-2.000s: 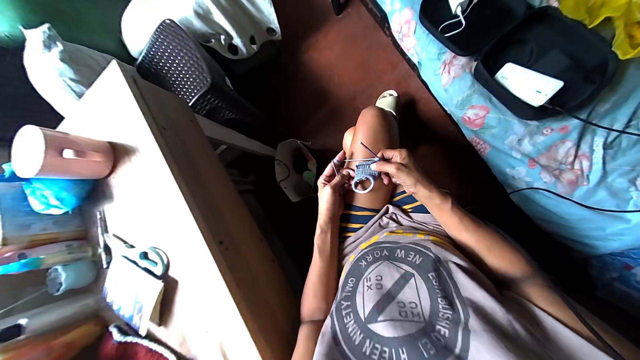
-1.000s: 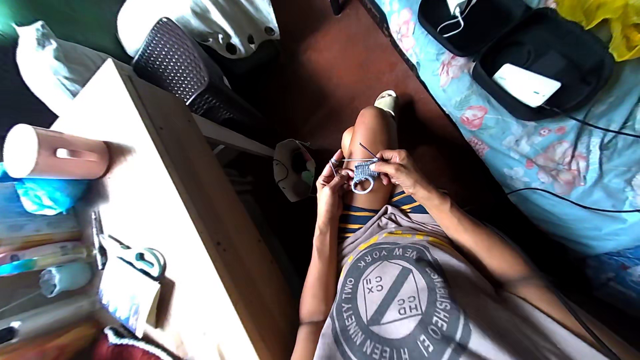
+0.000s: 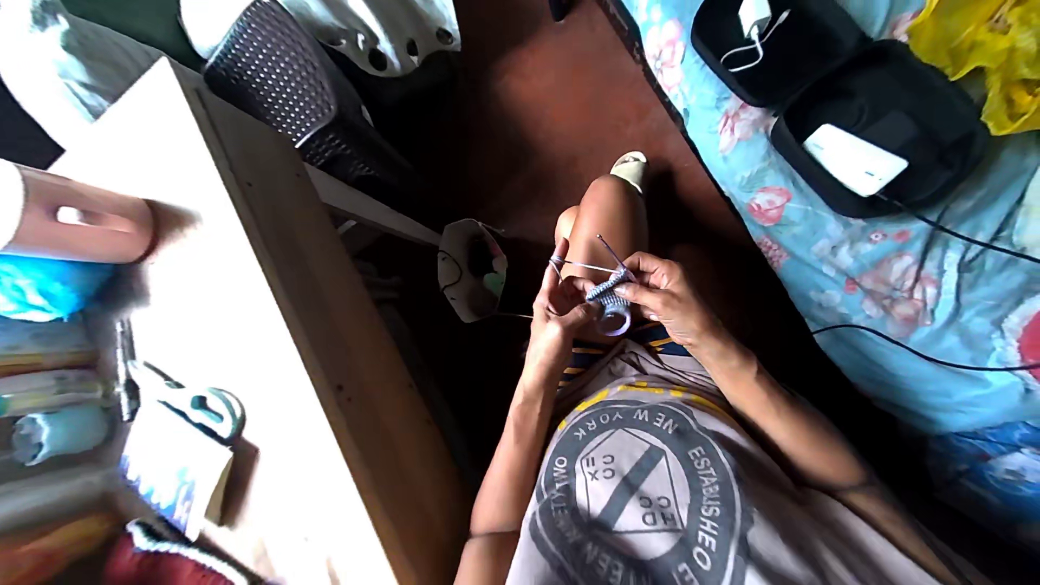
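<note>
Above my lap, a small piece of grey-blue crochet work [image 3: 609, 296] with a pale ring [image 3: 614, 319] at its lower end is held between both hands. My left hand [image 3: 562, 305] pinches the work's left edge, and a strand of yarn [image 3: 587, 266] runs from its raised index finger to the work. My right hand [image 3: 662, 294] grips the right side of the work together with a thin crochet hook [image 3: 611, 250], whose shaft points up and left. Fingers hide part of the hook and the stitches.
Left stands a wooden table [image 3: 268, 325] bearing a pink mug [image 3: 77, 215], scissors [image 3: 195, 406] and a small box [image 3: 175, 471]. An open bag [image 3: 463, 276] is beside my knees. Beyond is a dark perforated plastic chair [image 3: 280, 73]. On the right, a flowered bed [image 3: 877, 284] holds an open black case [image 3: 926, 106].
The hook's shaft stands more upright above the work than before. Both hands have kept their hold over my lap.
</note>
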